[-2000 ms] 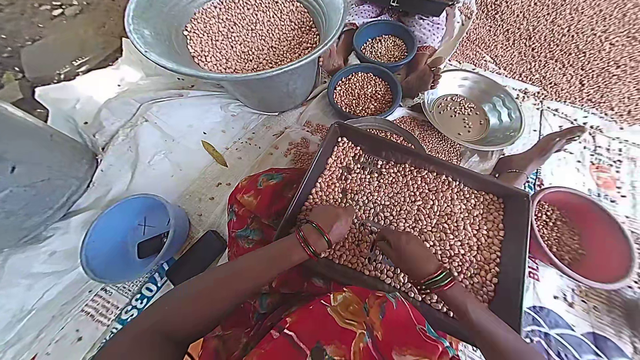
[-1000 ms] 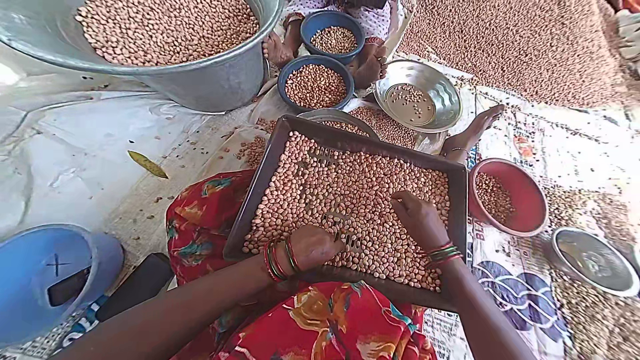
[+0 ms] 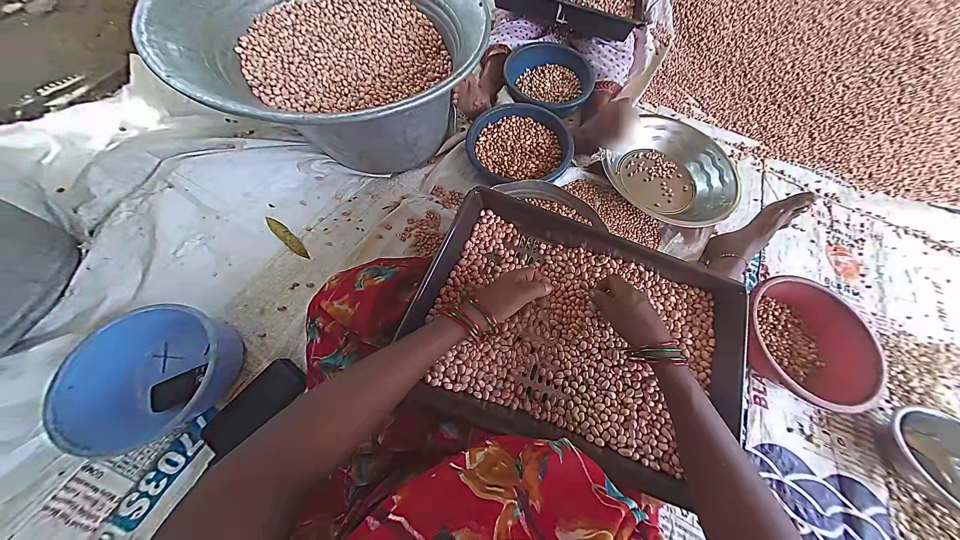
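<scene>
A dark rectangular slotted tray [image 3: 731, 352] lies tilted across my lap, spread with pinkish-brown nuts or beans [image 3: 570, 382]. My left hand [image 3: 517, 292], with bangles at the wrist, rests on them left of the middle, fingers curled. To its right my right hand [image 3: 626, 304] touches the same layer, fingers curled inward. Whether either hand has any of them inside its fingers is hidden. Slots in the tray floor show between the hands and the near edge, and near the far left corner.
A large metal tub [image 3: 382, 135] of nuts or beans stands beyond at left. Past the tray are two blue bowls [image 3: 480, 161], a steel basin [image 3: 712, 176] and another person's feet. A red bowl [image 3: 855, 345] sits right; a blue tub [image 3: 75, 382] holding a phone is left.
Both hands have moved away from my body, to the middle of the tray, and are closer together than one second ago. The view has shifted.
</scene>
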